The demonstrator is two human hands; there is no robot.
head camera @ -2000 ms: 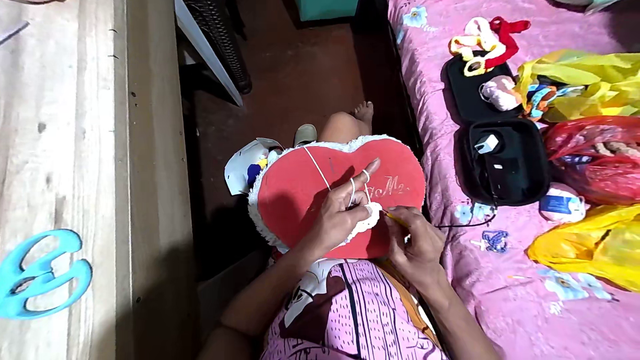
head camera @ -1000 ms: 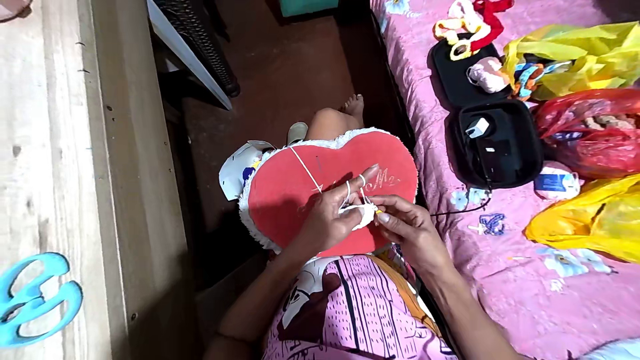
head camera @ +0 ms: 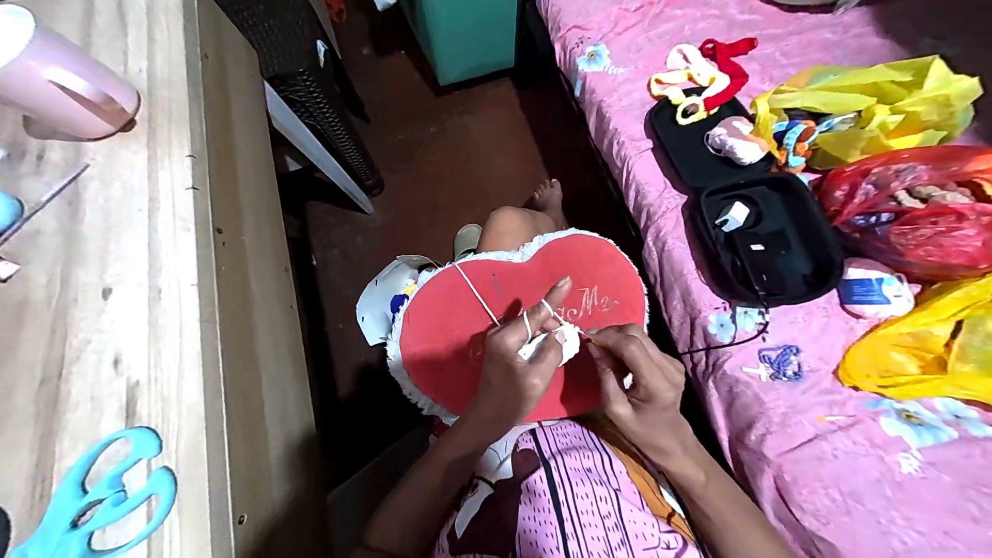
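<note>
A red heart-shaped board (head camera: 442,333) with a fluffy white edge and writing on it lies across my lap. Above it my left hand (head camera: 523,356) pinches a small piece of white crochet work (head camera: 568,345), its index finger raised with white yarn (head camera: 477,291) looped round the fingers. The yarn runs off over the board's upper left edge. My right hand (head camera: 639,380) holds a thin crochet hook, mostly hidden by the fingers, with its tip at the right side of the white piece.
Light blue scissors (head camera: 112,496) and a pink cup (head camera: 70,77) are on the wooden table at left. On the pink bedspread at right lie an open black case (head camera: 775,240), yarn balls, a red plastic bag (head camera: 914,209) and yellow bags (head camera: 922,341). A chair and green container stand beyond.
The right hand has shifted slightly away from the white piece since one second ago, while the left keeps hold of it. The view has shifted, bringing the pink cup into sight.
</note>
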